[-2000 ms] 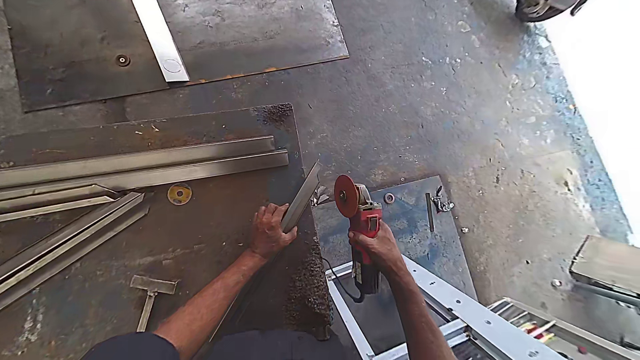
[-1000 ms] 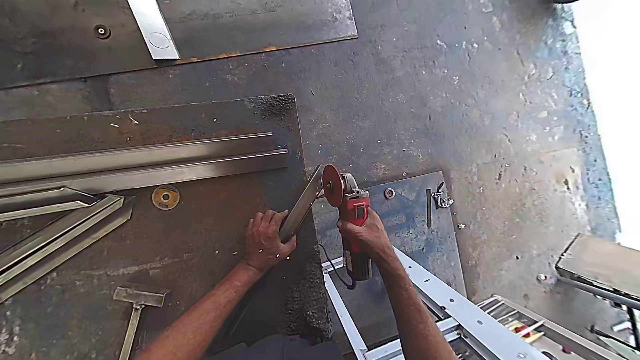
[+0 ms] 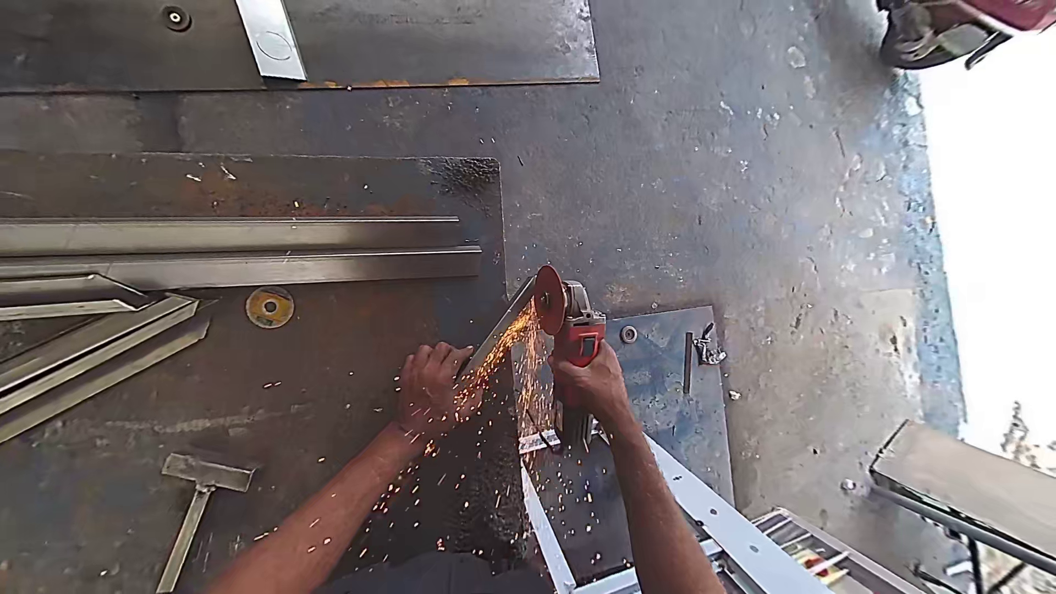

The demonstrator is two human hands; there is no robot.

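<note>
My left hand (image 3: pixel 435 389) grips a piece of metal angle bar (image 3: pixel 498 337) that sticks out past the right edge of a dark steel table (image 3: pixel 346 371). My right hand (image 3: pixel 592 381) is closed around the body of a red angle grinder (image 3: pixel 584 342). Its reddish disc (image 3: pixel 549 299) meets the far end of the bar, and orange sparks stream down toward my left hand and forearm. A loose yellow-centred disc (image 3: pixel 270 307) lies on the table, left of my left hand.
Long metal angle bars (image 3: pixel 330 268) and mitred pieces (image 3: pixel 107 355) lie on the table's left. A T-shaped metal piece (image 3: pixel 208 473) is near the front. Right of the table are a white metal frame (image 3: pixel 701 503), a lower steel plate (image 3: pixel 660 371) and a bench (image 3: pixel 965 487).
The grinder disc has come to the bar's end, where it stood apart two seconds ago. Sparks now fly, with none in the earlier frames.
</note>
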